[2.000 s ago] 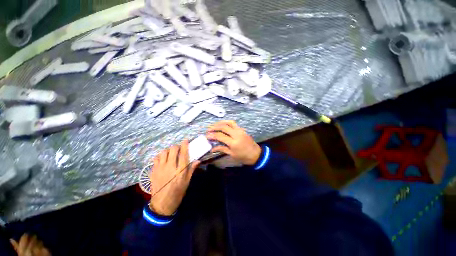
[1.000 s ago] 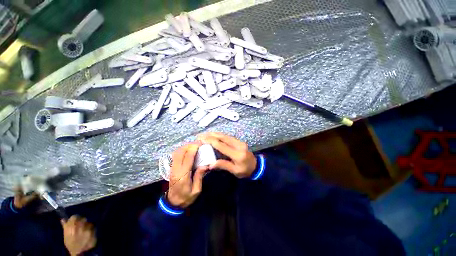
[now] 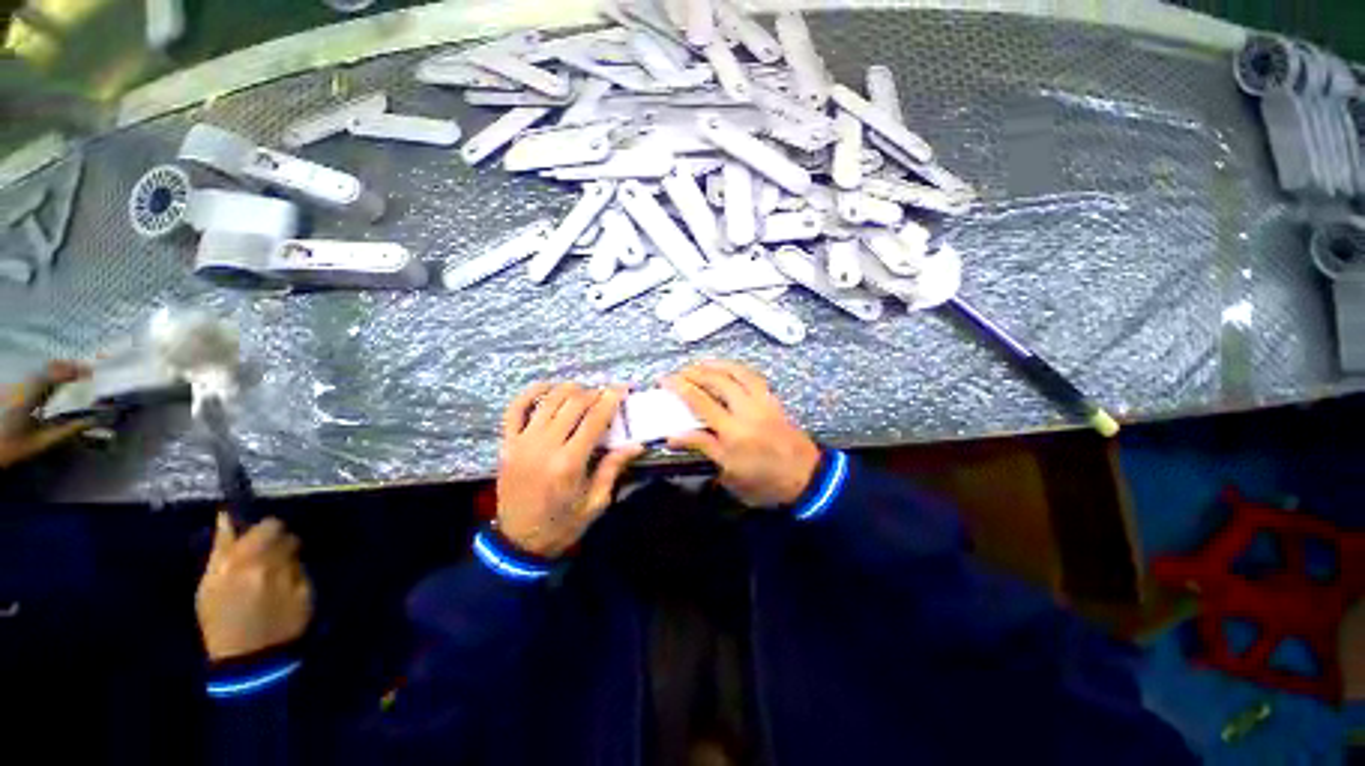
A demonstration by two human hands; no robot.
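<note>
A white handheld fan (image 3: pixel 654 418) is held between both my hands at the bench's front edge. Only the pale middle of its handle shows; its head is hidden now. My left hand (image 3: pixel 562 464) is closed over the left part. My right hand (image 3: pixel 753 434) grips the right part, thumb at the near side. A large heap of loose handle covers (image 3: pixel 734 165) lies on the bench just beyond my hands. A mallet (image 3: pixel 1033 359) lies right of the heap, its white head touching it and its yellow grip end at the bench edge.
Several fans (image 3: pixel 247 232) lie at left on the bubble wrap (image 3: pixel 1078 270). More fans (image 3: pixel 1310 135) stand in a row at far right. A coworker's hand (image 3: pixel 255 587) holds a blurred mallet (image 3: pixel 210 382) at left. A red stool (image 3: pixel 1257 591) is on the floor at lower right.
The view has shifted, so the bench looks more level. My hands still hold the fan, whose round head no longer shows beside my left hand. The coworker's mallet is now raised higher in the picture.
</note>
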